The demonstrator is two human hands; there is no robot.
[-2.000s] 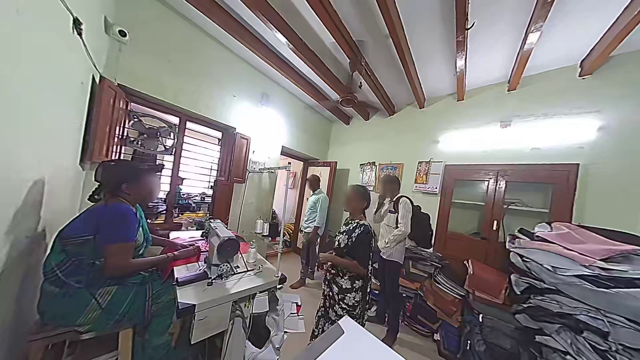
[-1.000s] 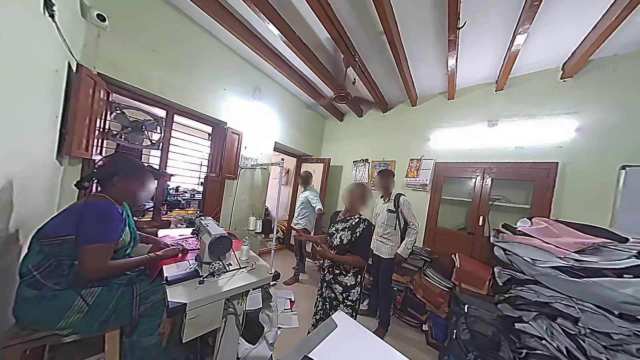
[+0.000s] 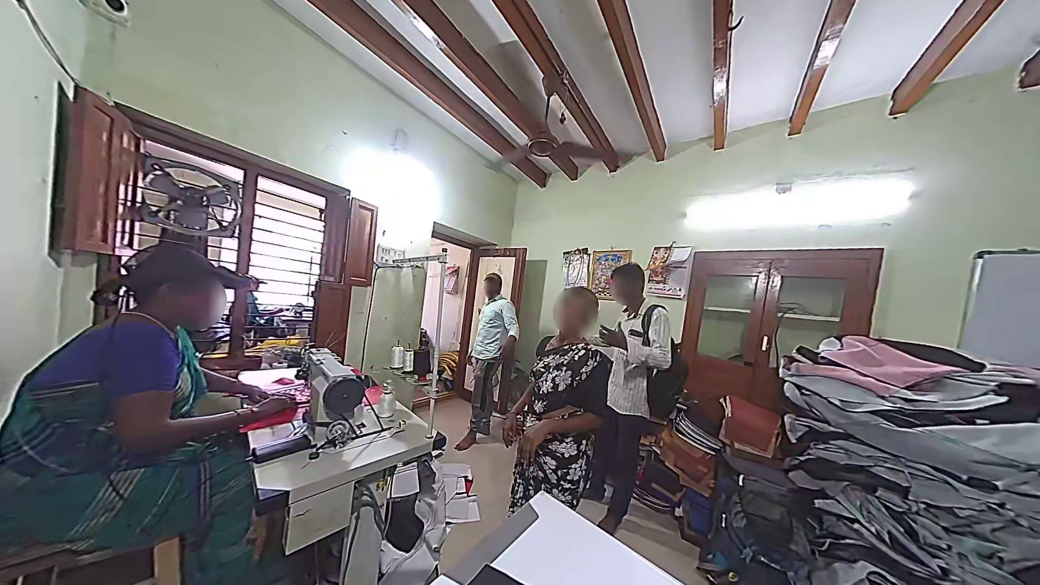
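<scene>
Neither my left hand nor my right hand shows in the head view. A white panel or tabletop (image 3: 581, 548) juts in at the bottom centre, nearest to me. Beyond it to the left, a seated person (image 3: 146, 406) in a green sari has both hands on red fabric (image 3: 272, 413) at a sewing machine (image 3: 337, 390) on a white sewing table (image 3: 349, 467). Thread cones (image 3: 387, 400) stand behind the machine. A person in a black floral garment (image 3: 561, 406) stands at the centre, beside a person with a backpack (image 3: 642, 349). Another person (image 3: 491, 341) stands near the doorway.
A tall pile of grey fabric (image 3: 934, 455) fills the right side, with pink cloth (image 3: 886, 361) on top. Bags and folded goods (image 3: 691, 455) lie on the floor before a wooden cabinet (image 3: 780, 317). Papers (image 3: 459, 491) and cloth (image 3: 410, 528) are under and beside the sewing table.
The person in the floral garment has lowered their hands, which were held out in front. The person with the backpack has a hand raised to chest height. The view has shifted slightly.
</scene>
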